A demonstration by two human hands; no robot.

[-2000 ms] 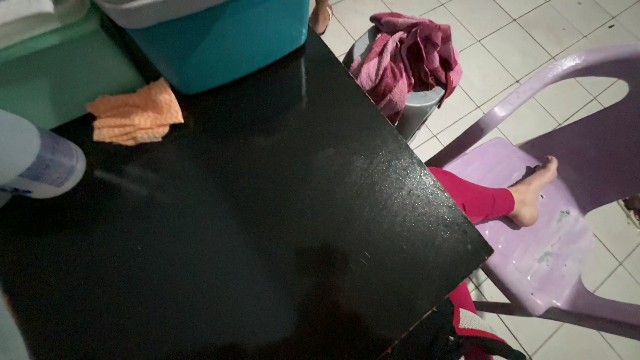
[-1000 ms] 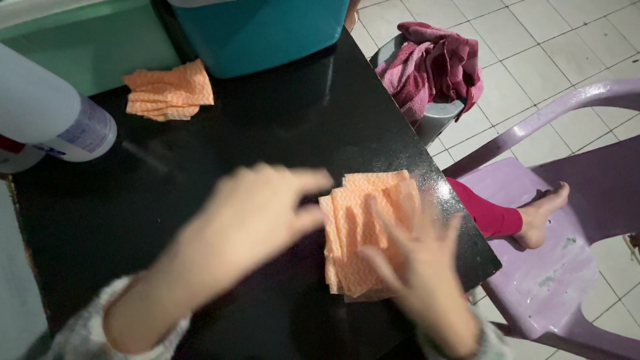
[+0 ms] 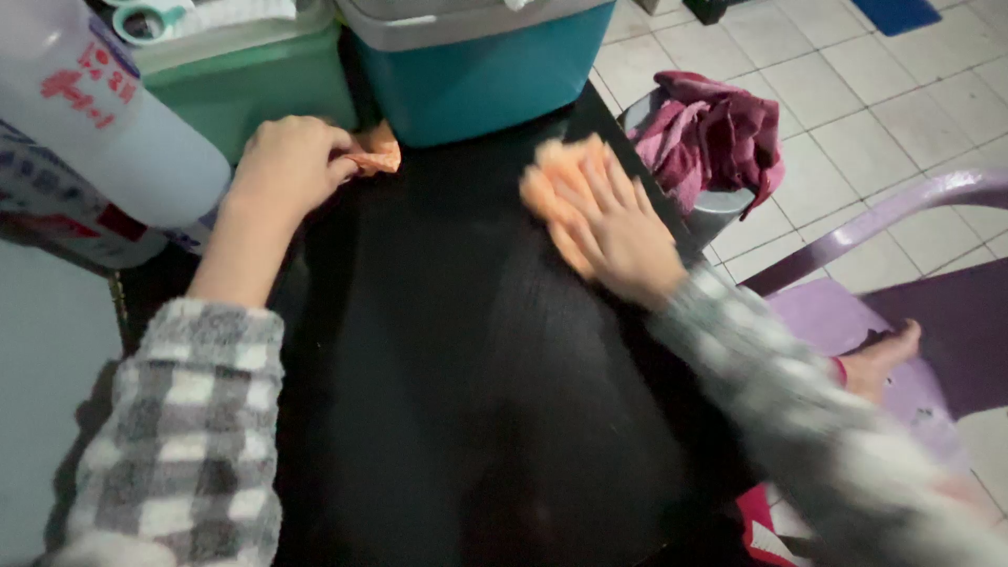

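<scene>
At the back left of the black tabletop (image 3: 441, 339), my left hand (image 3: 295, 161) pinches a small orange cloth (image 3: 382, 150) between thumb and fingers, close to the green container. My right hand (image 3: 622, 228) lies palm down with fingers spread on a second orange cloth (image 3: 561, 177), near the table's right edge. The hand and that cloth are blurred. Both forearms wear fuzzy checked sleeves. Part of the first cloth is hidden by my left fingers.
A teal bin (image 3: 488, 71) and a green container (image 3: 252, 87) stand at the back, plastic bottles (image 3: 150, 134) at the left. Beyond the right edge are a grey bucket (image 3: 713, 216) with pink cloth (image 3: 709, 134) and a purple plastic chair (image 3: 827, 315) with a person's foot (image 3: 878, 366) on it.
My right hand and its cloth have moved from the table's right part toward the back. My left hand has gone from beside that cloth to the other cloth and taken hold of it.
</scene>
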